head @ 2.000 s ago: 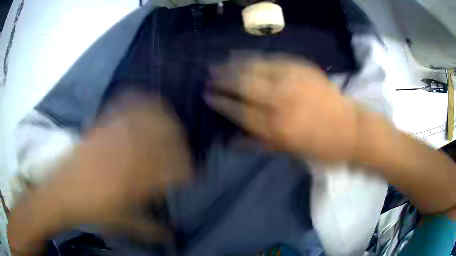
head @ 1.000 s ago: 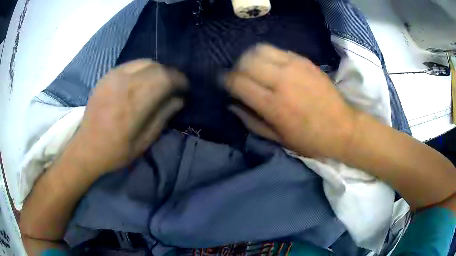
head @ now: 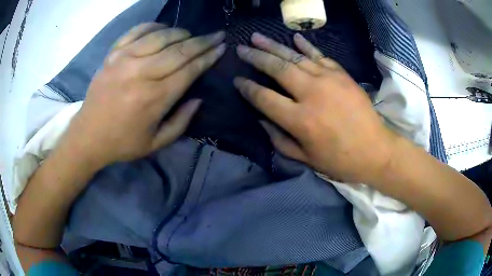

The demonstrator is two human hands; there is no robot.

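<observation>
Blue-grey part-sewn trousers (head: 280, 215) lie across the table and hang toward my lap. A navy-black panel (head: 221, 102) of them lies flat under the machine. White pocket bags (head: 404, 102) show at both sides. My left hand (head: 140, 91) lies on the left part of the dark panel, palm down. My right hand (head: 318, 108) lies flat on its right part, fingers spread. Neither hand grips anything. The fingertips of both hands are near a small metal part at the top centre.
A cream round knob (head: 303, 13) sits at the top centre, just beyond my right fingertips. The white table (head: 48, 48) shows at left. A pale machine part and a small dark metal piece (head: 479, 95) are at right.
Both hands have moved up the dark panel, and their fingers are now straighter and flatter. The grey cloth that was blurred two seconds ago now lies still.
</observation>
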